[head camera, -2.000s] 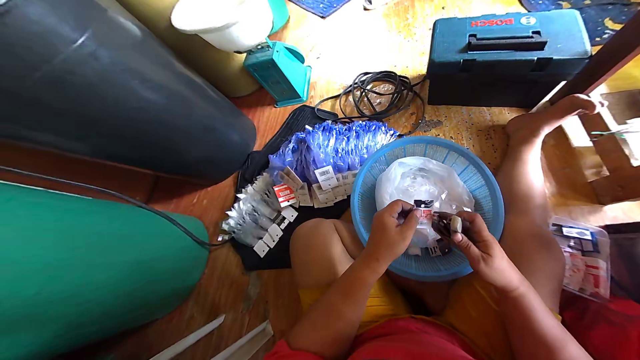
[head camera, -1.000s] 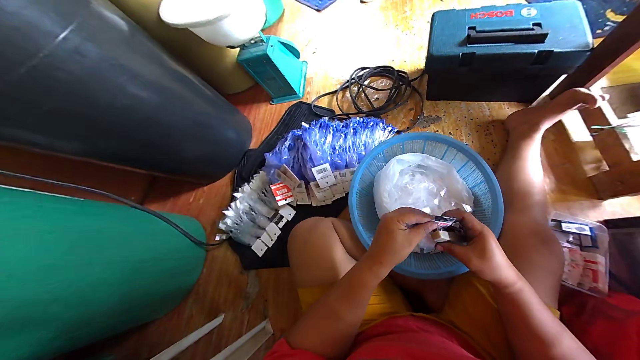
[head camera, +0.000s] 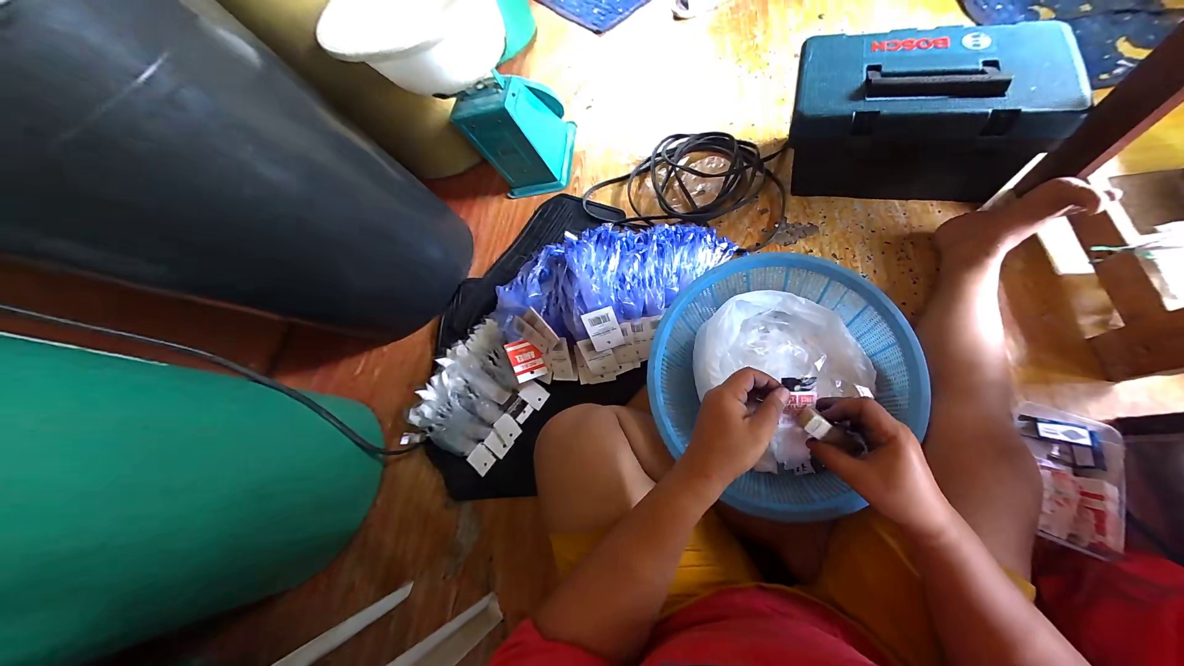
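Over a blue plastic basket (head camera: 673, 444), my left hand (head camera: 740, 421) pinches a small clear plastic packet with a printed red-and-black header (head camera: 799, 396). My right hand (head camera: 865, 449) holds a small pale-ended object (head camera: 818, 425), perhaps a stapler, close to the packet's right edge; the fingers cover most of it. Beneath both hands, a translucent white plastic bag (head camera: 763, 324) lies in the basket with small packets near it. Left of the basket, rows of blue-filled plastic packets (head camera: 629, 268) and clear packets with white tags (head camera: 472, 388) lie on a black mat (head camera: 504, 476).
A Bosch tool case (head camera: 939, 111) stands beyond the basket, beside a coiled black cable (head camera: 703, 176). Behind the packets is a teal scale (head camera: 523, 134) with a white pan. Large dark (head camera: 222, 176) and green (head camera: 166, 462) containers flank the left. A clear plastic box (head camera: 1078, 481) lies right.
My hands were close together around the packet and the small object a second ago; now they are slightly apart, and the packet's printed header shows between them.
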